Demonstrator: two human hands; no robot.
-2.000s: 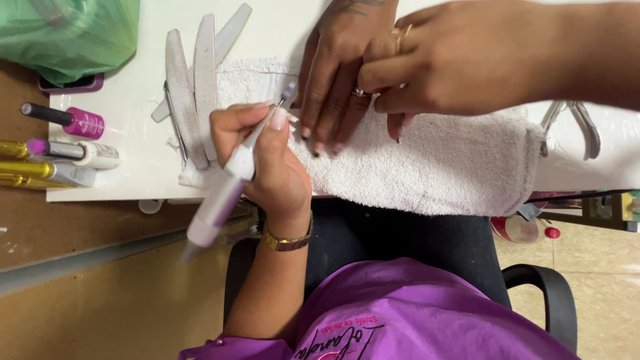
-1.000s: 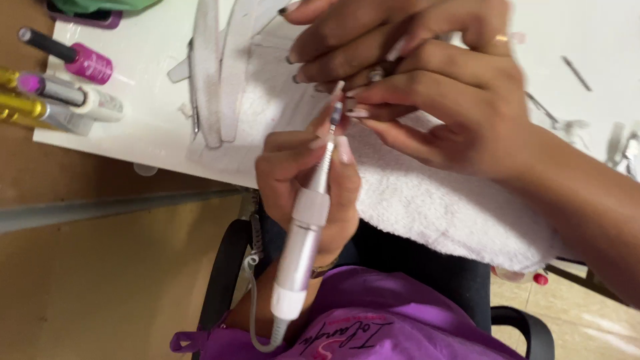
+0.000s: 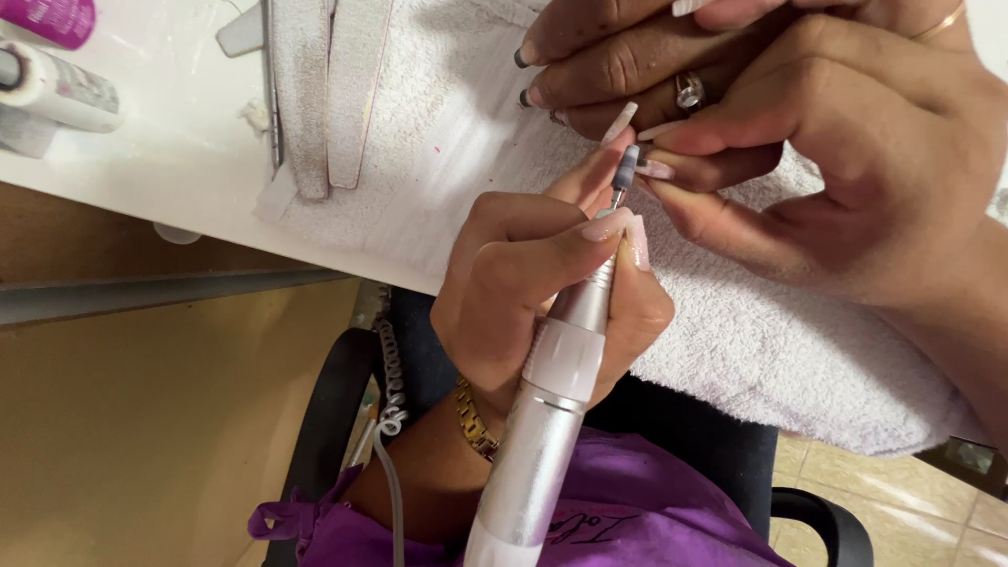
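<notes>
My left hand (image 3: 520,291), with a gold watch (image 3: 475,421) at its wrist, holds a silver and white electric nail drill (image 3: 543,441). Its grey bit (image 3: 626,167) is beside or touching a nail on another person's hand (image 3: 622,67). That nail is long and pale; others on that hand have dark tips, and one finger wears a stone ring (image 3: 689,92). From the right, my right hand (image 3: 835,150) pinches the finger nearest the bit between thumb and index finger. A white towel (image 3: 732,346) lies under the hands.
White nail files (image 3: 299,94) and a thin metal tool (image 3: 275,118) lie left of the hands. A white bottle (image 3: 59,90) and a magenta bottle (image 3: 59,20) are at the upper left. A coiled cord (image 3: 390,354) hangs below the table edge (image 3: 213,236), near a chair armrest (image 3: 827,524).
Two seconds ago the drill was farther left, tilted, away from my right hand. It has since come up to the other person's fingers. The view is now closer.
</notes>
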